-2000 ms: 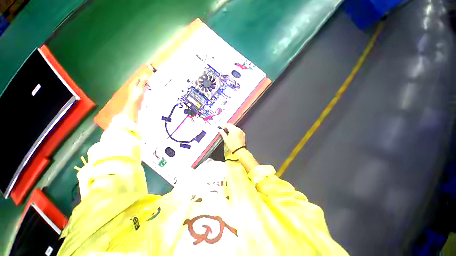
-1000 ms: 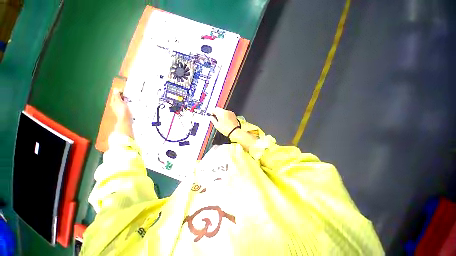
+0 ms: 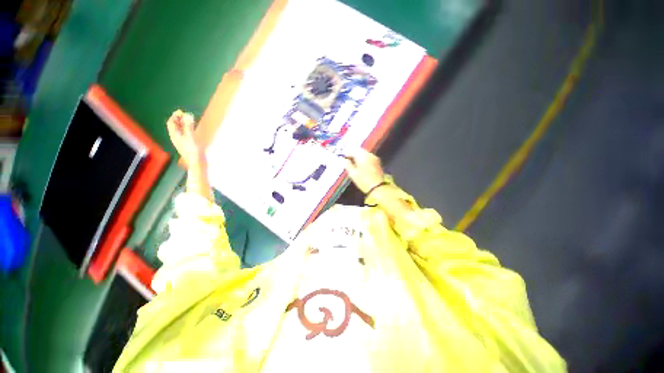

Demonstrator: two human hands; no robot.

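Note:
The open back of an all-in-one PC [image 3: 251,138] lies on an orange-red pad [image 3: 397,109] in front of me. Its mainboard [image 3: 338,98] carries a round dark fan [image 3: 321,82], with black cables looped below. My left hand [image 3: 182,131] is beside the pad's left edge, off the white back, fingers curled; whether it holds anything is too blurred to tell. My right hand [image 3: 362,169] is at the unit's right edge, fingertips near the board's lower end. Whether it grips the edge or something small cannot be told.
A black screen unit [image 3: 91,186] lies on a red pad [image 3: 145,191] at the left. Part of another red pad [image 3: 136,271] shows below it. The green line surface [image 3: 171,55] borders a grey floor with a yellow line [image 3: 526,148]. A blue thing [image 3: 11,233] is at the far left.
My left hand has moved off the white back to the left of the pad. My right hand remains at the right edge. The view has shifted and turned.

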